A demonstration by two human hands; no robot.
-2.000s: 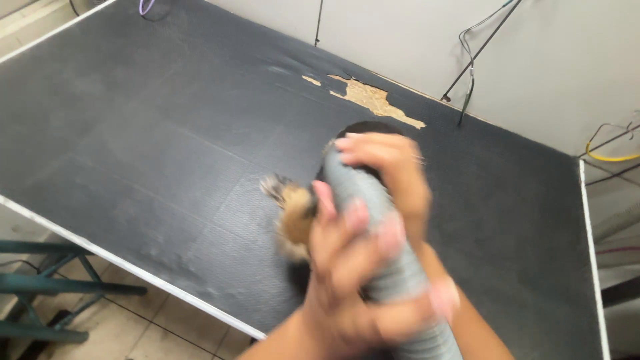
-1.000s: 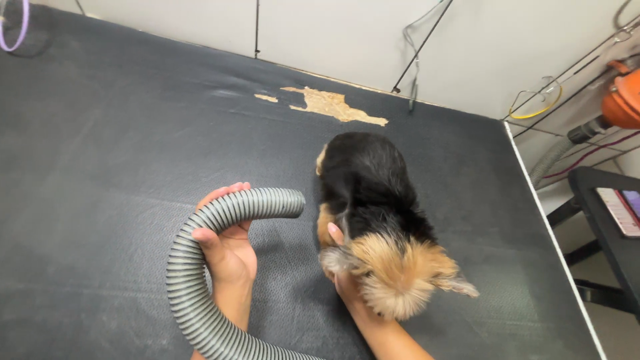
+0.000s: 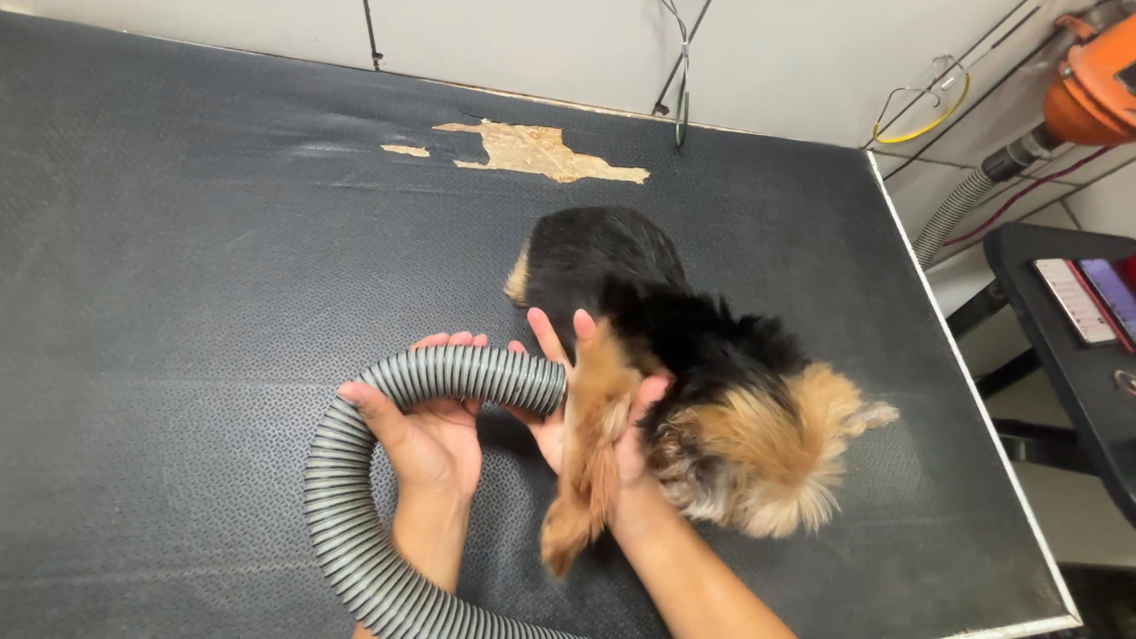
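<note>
My left hand [image 3: 435, 435] grips a grey ribbed hose [image 3: 342, 497] from beneath, palm up. The hose bends over, and its end meets the raised forelegs of a small black-and-tan dog [image 3: 639, 257]. Under the tan forelegs [image 3: 590, 444] is my right hand [image 3: 612, 426], palm up, cradling them with the thumb on the far right side and the fingers spread on the left. The dog's head [image 3: 772, 444] is turned down toward the lower right, its long fur fanned out by the right forearm. Its face is mostly hidden.
A black textured grooming table [image 3: 222, 266] has a torn patch [image 3: 541, 153] near the wall. An orange machine [image 3: 1096, 84] with a grey hose is at the upper right. Beside the table stands a black stool [image 3: 1029, 257] bearing phones. A cable [image 3: 682, 98] hangs at the wall.
The hose end has moved right, up to the dog's forelegs, with my left hand. My right hand now shows palm up under the forelegs. Two seconds ago both hands were at the hose.
</note>
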